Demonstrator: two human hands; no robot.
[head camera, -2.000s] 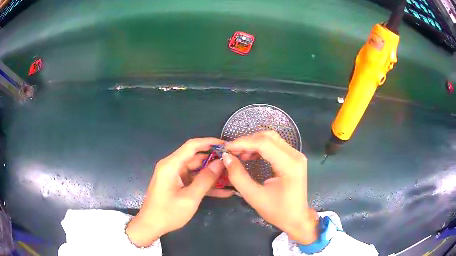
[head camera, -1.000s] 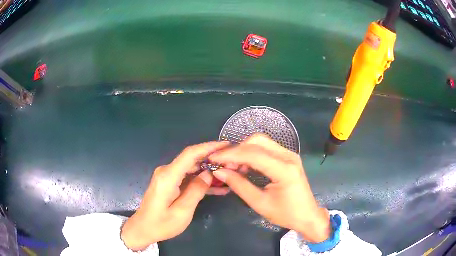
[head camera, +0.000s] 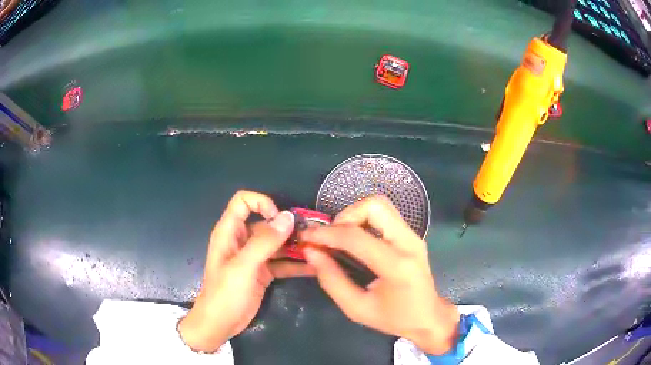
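A small red housing (head camera: 311, 214) is held between my two hands, in front of the left edge of the round tray. Its open side shows grey and dark parts. My left hand (head camera: 239, 274) grips the housing's left side, with the thumb on its edge. My right hand (head camera: 389, 274) has its thumb and fingertips at the housing's lower right. Its fingers hide part of the housing, and I cannot tell whether they pinch a small part. The blue wristband (head camera: 471, 336) is on my right wrist.
The perforated grey screw tray (head camera: 371, 171) lies behind my hands. A yellow electric screwdriver (head camera: 515, 121) hangs at the right, bit (head camera: 463, 229) down. Red units lie on the lighter green strip: one upper middle (head camera: 392, 71), one left (head camera: 72, 98), one partly behind the screwdriver (head camera: 556, 110).
The red housing now shows more between my hands, and my left fingers have shifted around it. The red units on the green strip have moved right, and another appears behind the screwdriver.
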